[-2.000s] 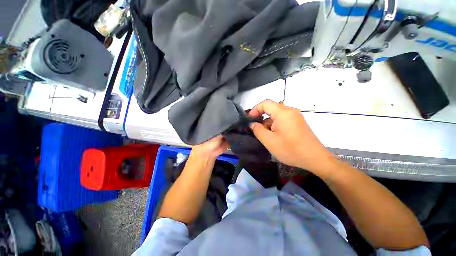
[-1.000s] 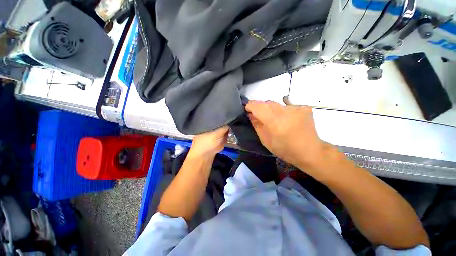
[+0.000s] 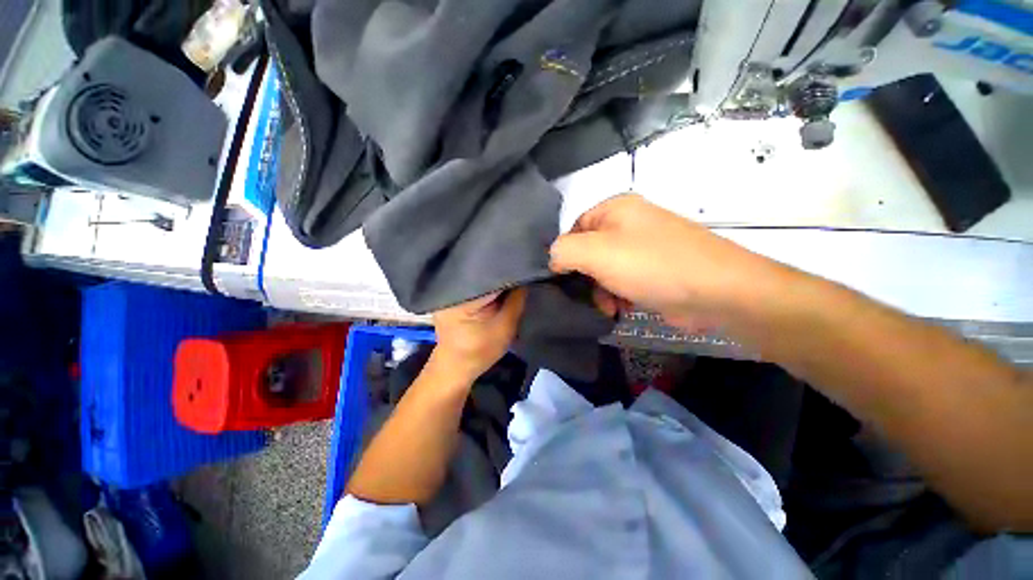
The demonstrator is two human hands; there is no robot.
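A dark grey garment [image 3: 397,102] lies bunched on the white machine bed and hangs over its front edge. A folded flap of it [image 3: 470,232] lies between my hands. My left hand [image 3: 480,329] holds the flap's lower edge from below, with its fingertips partly hidden under the cloth. My right hand [image 3: 617,255] pinches the flap's right edge, with the thumb and curled fingers on the cloth. A darker part of the cloth hangs below, between both hands.
The sewing machine head [image 3: 782,57] is at the upper right, with a black phone [image 3: 940,151] beside it. A grey vented housing [image 3: 125,119] is at the left. Below are a blue crate [image 3: 349,397], a red stool [image 3: 261,377] and another blue crate [image 3: 153,385].
My right hand has turned and now grips the flap's edge lower down, its forearm farther right. My left hand has turned a little beneath the flap. The view has shifted slightly.
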